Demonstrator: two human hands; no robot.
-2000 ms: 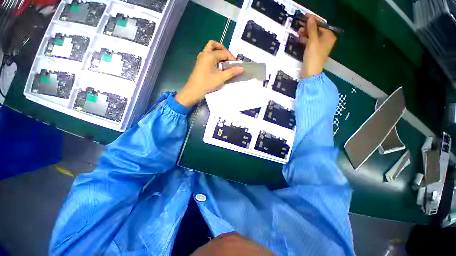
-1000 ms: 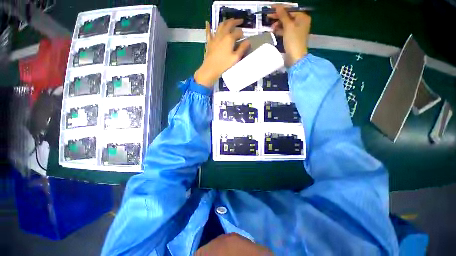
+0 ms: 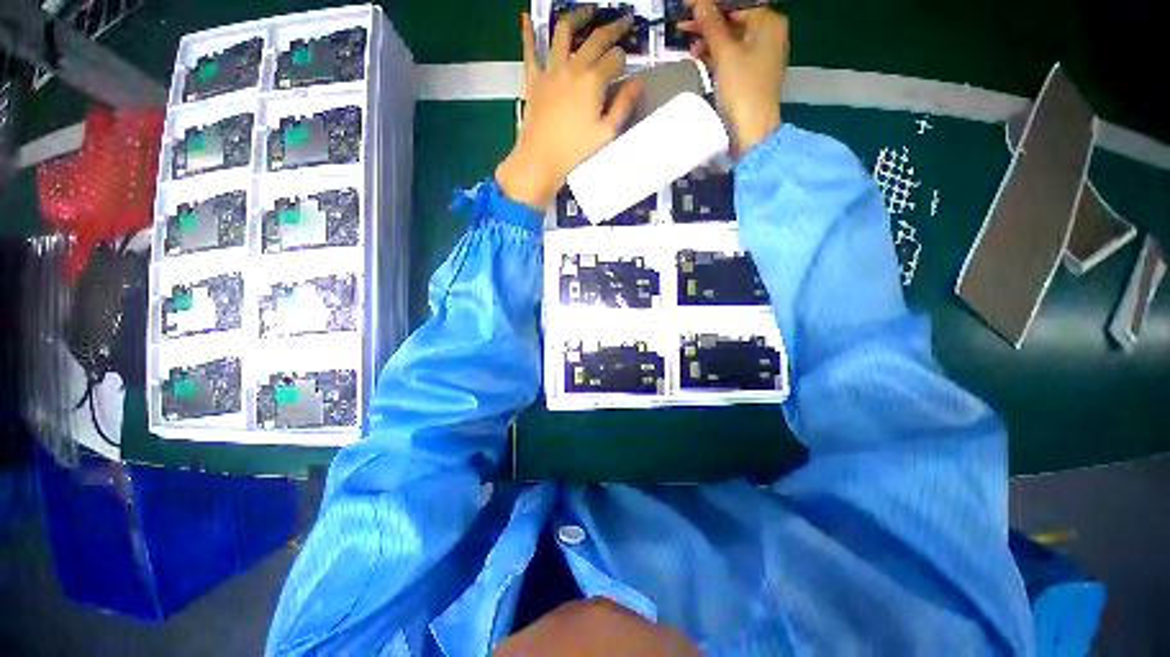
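Note:
My left hand (image 3: pixel 572 113) is over the upper left of the white blister tray (image 3: pixel 667 401), fingers spread near a black circuit board (image 3: pixel 603 28). It holds the grey-brown adhesive pad sheet (image 3: pixel 670 85), whose white backing paper (image 3: pixel 648 159) hangs over the tray's middle. My right hand (image 3: pixel 744 58) is at the tray's top right, close to the left fingers. It holds dark tweezers (image 3: pixel 657 22) with the points toward the top left board. The exact tip contact is too small to tell. More black boards (image 3: pixel 613 365) lie in the lower pockets.
Stacked white trays (image 3: pixel 389 231) with silvery-grey and green boards stand at left. Right of my right sleeve lie a white waste lattice (image 3: pixel 898 186) and spare adhesive sheets (image 3: pixel 1030 212). A red thing (image 3: pixel 96 180) is at far left, a blue bin (image 3: pixel 167 533) below it.
Since two seconds ago the view has turned and both hands have come together at the tray's top boards. My left hand moved up from the tray's middle with the sheet; the tweezers now point at the top left board.

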